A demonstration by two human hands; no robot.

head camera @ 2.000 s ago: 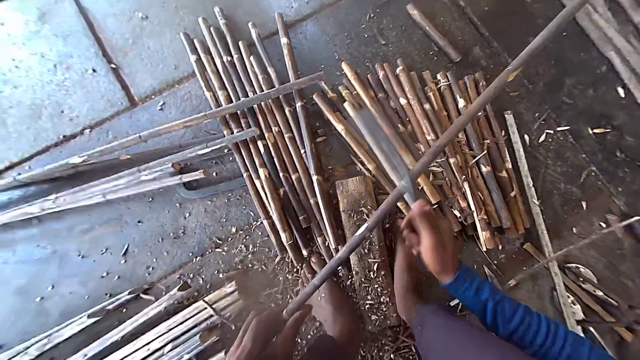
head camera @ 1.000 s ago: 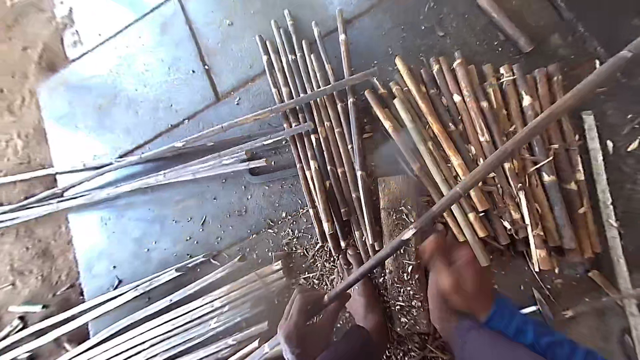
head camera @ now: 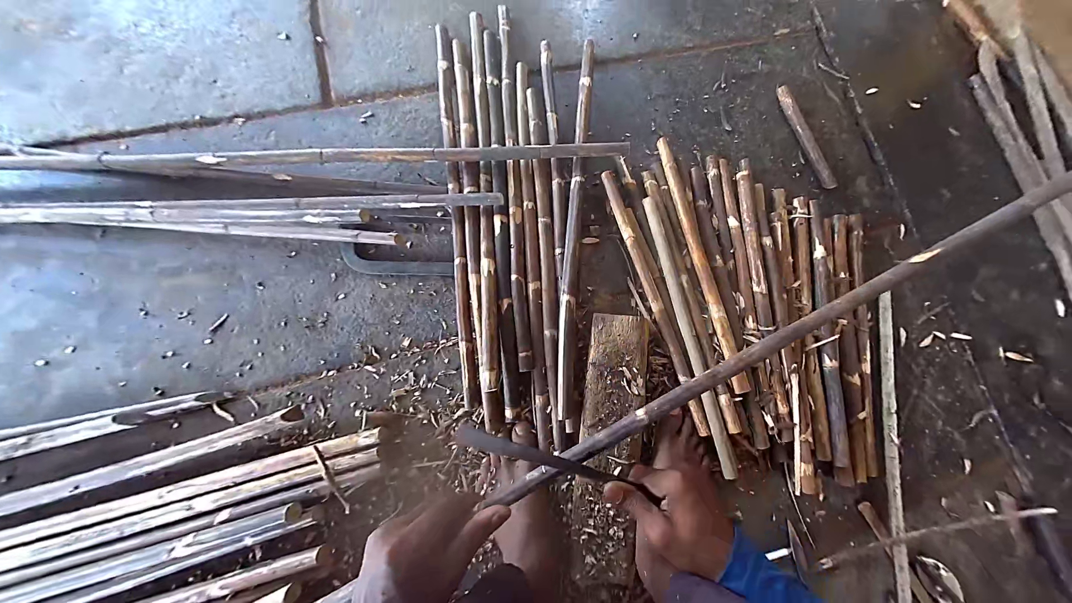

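My left hand grips the lower end of a long wooden pole, which slants up to the right edge of the view. My right hand is closed on the handle of a long-bladed knife; its dark blade points left and crosses the pole close to my left hand. Below the pole lies a worn wooden board strewn with shavings, between my bare feet. Thin cut sticks lie side by side beyond my left foot. Shorter, thicker cut sticks lie under the pole on the right.
Long pale poles reach in from the left across the thin sticks. More poles lie at the lower left. A flat strip, a short stick and a bundle of branches are on the right. Shavings litter the stone floor.
The blade, earlier raised over the sticks two seconds ago, is now low across the pole near my left hand. My right hand is nearer to my left one. The view has shifted.
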